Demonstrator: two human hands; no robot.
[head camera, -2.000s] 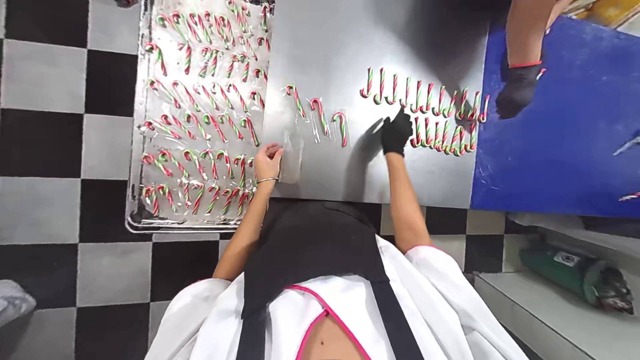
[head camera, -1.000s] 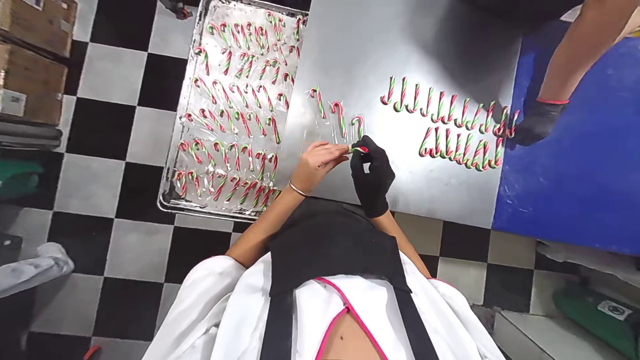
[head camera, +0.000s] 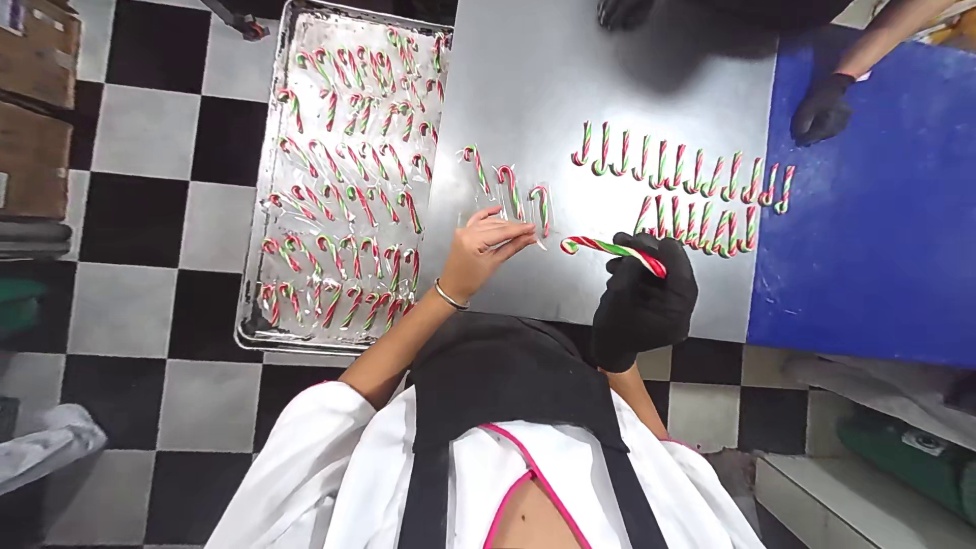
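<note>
My right hand (head camera: 644, 297), in a black glove, holds a red, green and white candy cane (head camera: 614, 248) by its straight end, with the hook pointing left. My bare left hand (head camera: 492, 248), with a bangle at the wrist, is near the lower ends of three wrapped candy canes (head camera: 511, 191) on the metal table (head camera: 534, 282). Its fingertips seem to pinch a clear wrapper (head camera: 540, 242), though the film is hard to make out. Two rows of unwrapped candy canes (head camera: 662, 164) lie beyond my right hand.
A metal tray (head camera: 255, 282) with many wrapped candy canes is at the left. A blue surface (head camera: 877, 267) adjoins the table on the right, with another person's black-gloved hand (head camera: 822, 110) over it. Cardboard boxes (head camera: 34, 160) stand at the far left.
Two seconds ago my right hand was at the candy cane rows; one second ago both hands were close together around a candy cane. Now they are apart, with the cane in the right.
</note>
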